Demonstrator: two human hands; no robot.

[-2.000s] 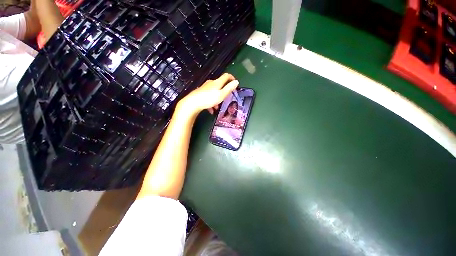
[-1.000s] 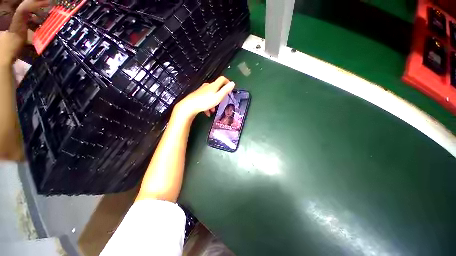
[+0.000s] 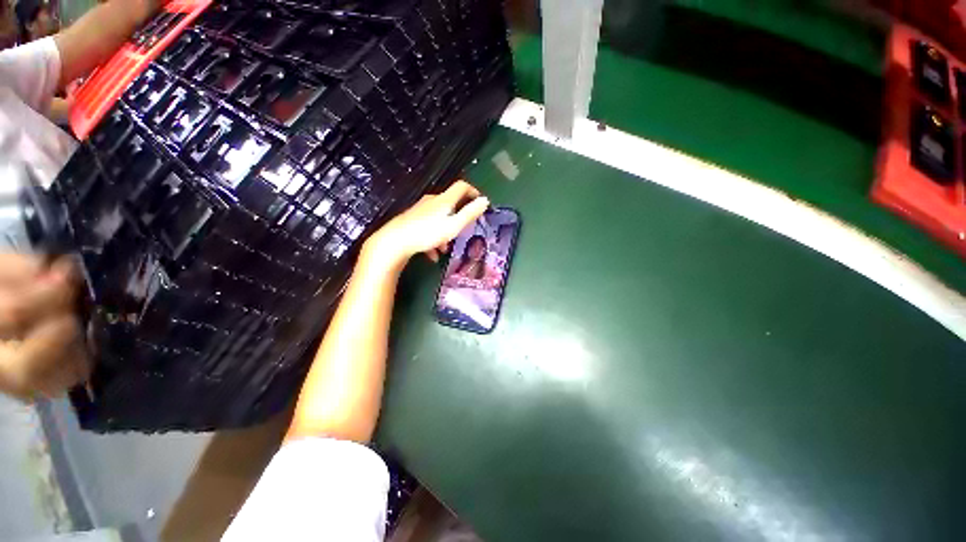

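Observation:
A smartphone [image 3: 479,277] with a lit colour picture lies flat on the dark green worktop [image 3: 678,307], beside the black crate. My left hand [image 3: 429,228] reaches in from the lower left in a white sleeve. Its fingertips are at the phone's upper left corner, with other fingers curled beside its left edge. Whether they grip the phone or only rest on it cannot be told. My right hand is not in view.
A glossy black lattice crate [image 3: 254,212] fills the left. Another person's arms [image 3: 106,42] are by a red tray [image 3: 127,74]; a blurred hand [image 3: 37,323] is at the left edge. A white post [image 3: 572,64] stands behind. Another red tray [image 3: 900,196] holds black items.
The view has shifted slightly. My left hand and the phone keep nearly the same places on the worktop. The other person's arms have moved, and a blurred hand has appeared at the left edge.

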